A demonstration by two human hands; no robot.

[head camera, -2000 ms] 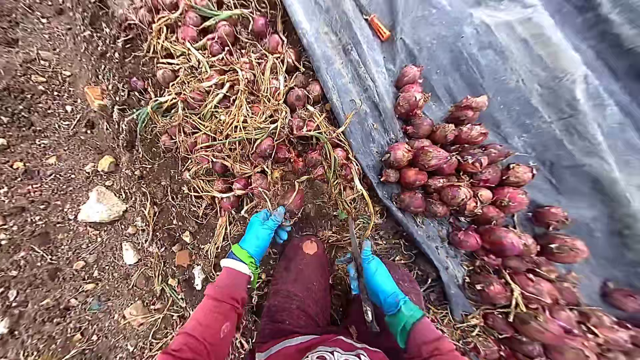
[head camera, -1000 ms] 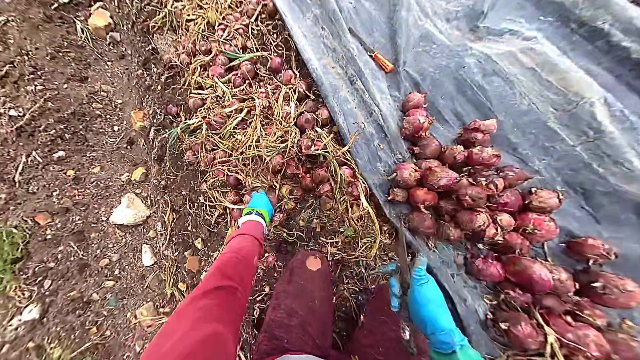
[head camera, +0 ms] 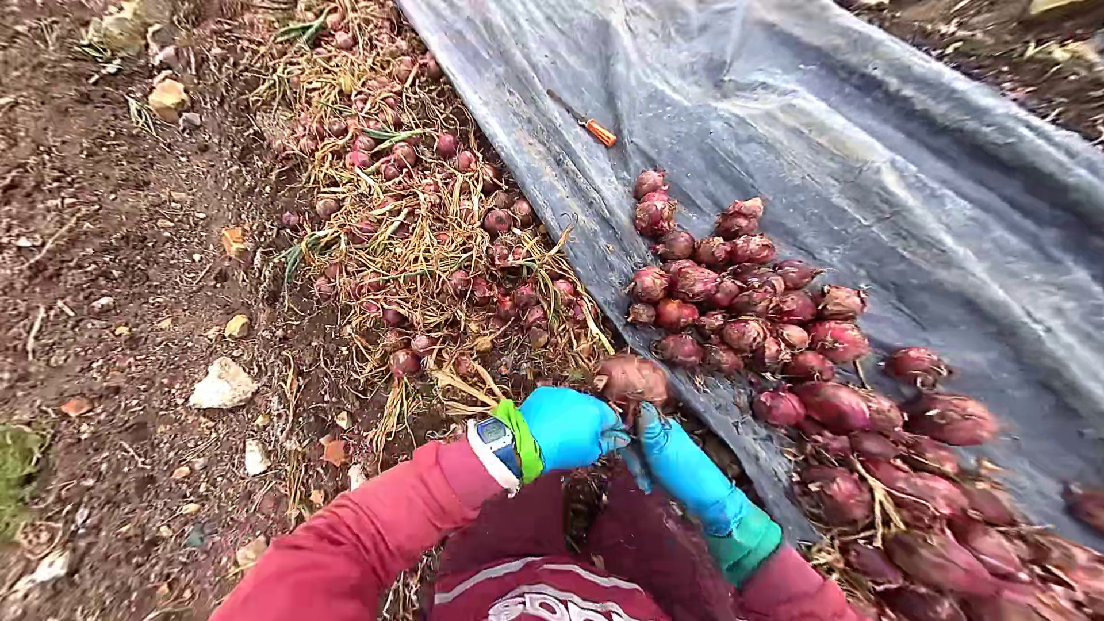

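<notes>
Both hands wear blue gloves and meet low in the middle of the head view. My left hand (head camera: 573,429), with a watch and a green band at its wrist, is closed at the lower end of a large red onion (head camera: 632,380). My right hand (head camera: 686,466) is against the same end of the onion from the right, its fingertips close to the left ones. Whether a tool is in it is hidden. Trimmed red onions (head camera: 750,302) lie piled on a grey plastic sheet (head camera: 802,181). Red onions with dry tops (head camera: 431,233) cover the ground left of the sheet.
An orange-handled tool with a narrow blade (head camera: 595,129) lies on the sheet beyond the pile. Bare soil with a white stone (head camera: 222,384) and smaller stones is on the left. My knees are just below my hands.
My left hand has come back from the untrimmed onions with a large onion and now meets my right hand. The bladed tool seen earlier in my right hand no longer shows clearly.
</notes>
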